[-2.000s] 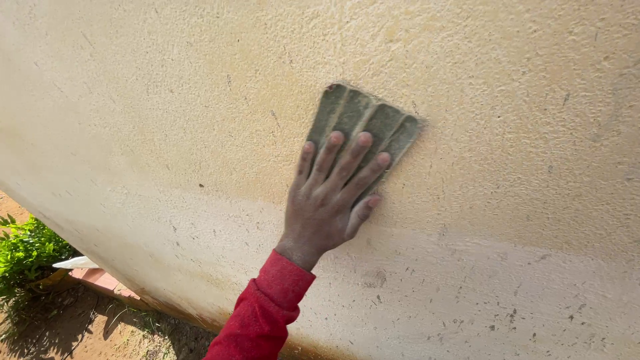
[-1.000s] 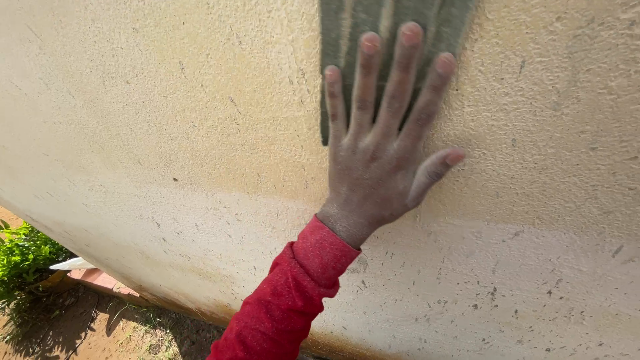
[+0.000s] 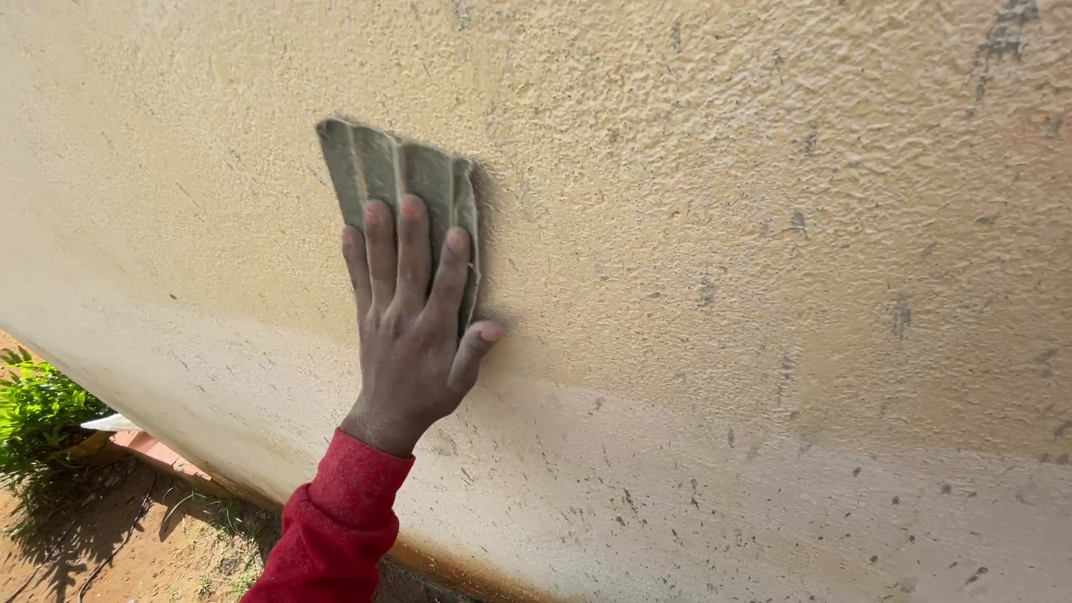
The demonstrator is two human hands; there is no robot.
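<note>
My left hand [image 3: 406,335] lies flat, palm to the painted wall [image 3: 712,251], its fingers slightly spread and its thumb out to the right. Under the fingers is a creased grey-green sheet, apparently sandpaper [image 3: 425,180], pressed against the textured yellowish part of the wall. The top of the sheet sticks out above the fingertips, and its lower part is hidden beneath the hand. A red sleeve [image 3: 356,494] covers the forearm up to the wrist. My right hand is out of view.
Below the yellowish area runs a paler wall band [image 3: 636,477] with dark specks. A green bush [image 3: 42,410] and a reddish edging [image 3: 159,452] are at the lower left, by sandy ground [image 3: 126,548]. Brown staining marks the wall's foot.
Over the last second my left hand has moved left and down across the wall, with the sheet under its fingers. Before that, it had moved up and to the right.
</note>
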